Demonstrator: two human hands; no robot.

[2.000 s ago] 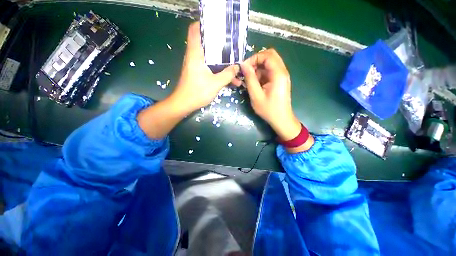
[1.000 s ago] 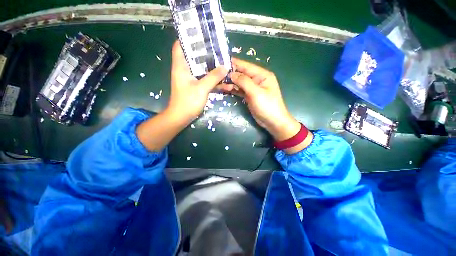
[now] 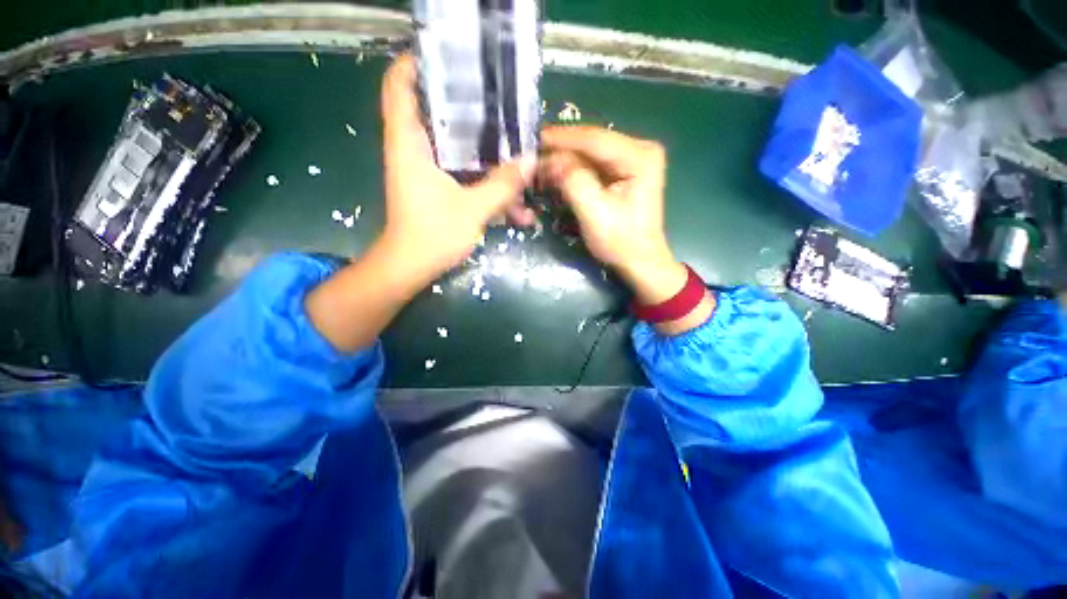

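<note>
A phone assembly (image 3: pixel 480 82), dark-edged with a silver-white centre, stands upright in view and is cut off by the top edge. My left hand (image 3: pixel 439 211) holds its lower end, thumb near the lower right corner. My right hand (image 3: pixel 614 193), with a red wristband, has its thumb and fingertips pinched together beside that corner. The fingertips are blurred, so I cannot tell if they hold a small part or touch the phone. Small white scraps (image 3: pixel 480 272) lie on the green mat below the hands.
A stack of phones (image 3: pixel 146 187) lies at left. A blue bin (image 3: pixel 883 146) with small white pieces, clear bags (image 3: pixel 950 187) and a single phone (image 3: pixel 848 277) are at right. A worn pale rail (image 3: pixel 655 61) runs along the back. A neighbour's blue sleeve (image 3: pixel 1024 398) shows at far right.
Since one second ago, the phone is turned more upright. My right fingertips have drawn slightly back from its lower corner. The view has shifted slightly.
</note>
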